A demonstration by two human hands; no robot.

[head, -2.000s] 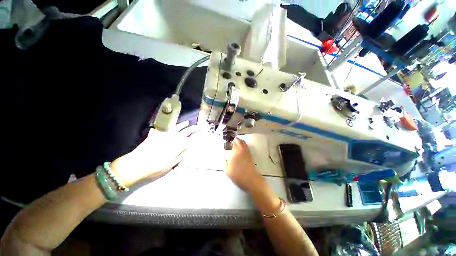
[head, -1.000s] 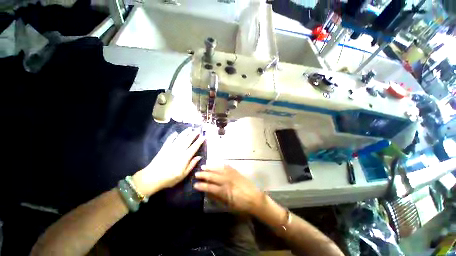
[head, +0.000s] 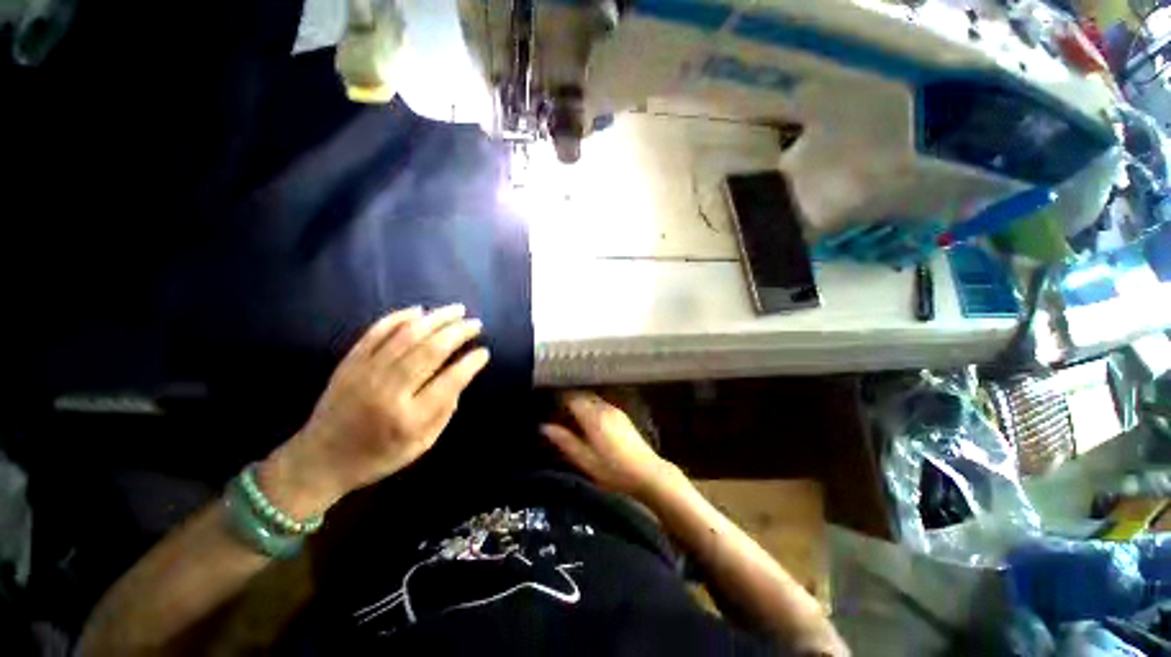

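Observation:
A large navy-black garment panel [head: 424, 257] lies flat over the left of the machine table, its straight right edge running from the brightly lit needle area [head: 516, 135] to the table's front edge. My left hand [head: 398, 392] lies flat on the panel with fingers spread a little. My right hand [head: 604, 443] is at the panel's edge just below the table front; its fingertips meet the dark cloth, and whether they pinch it is hidden. The sewing machine head [head: 771, 71] stands above, cut off by the top of the picture.
A black phone [head: 773, 244] lies right of the needle, with a teal cord [head: 880, 241] and a slim black tool [head: 925, 293] beside it. The sewing lamp [head: 370, 54] hangs left of the needle. Clear plastic bags [head: 957, 475] are at the lower right. My black printed shirt shows below.
The view has tipped down toward my lap. Both hands have moved from near the presser foot toward me, the right one to below the table edge. The panel's edge now runs straight from the needle.

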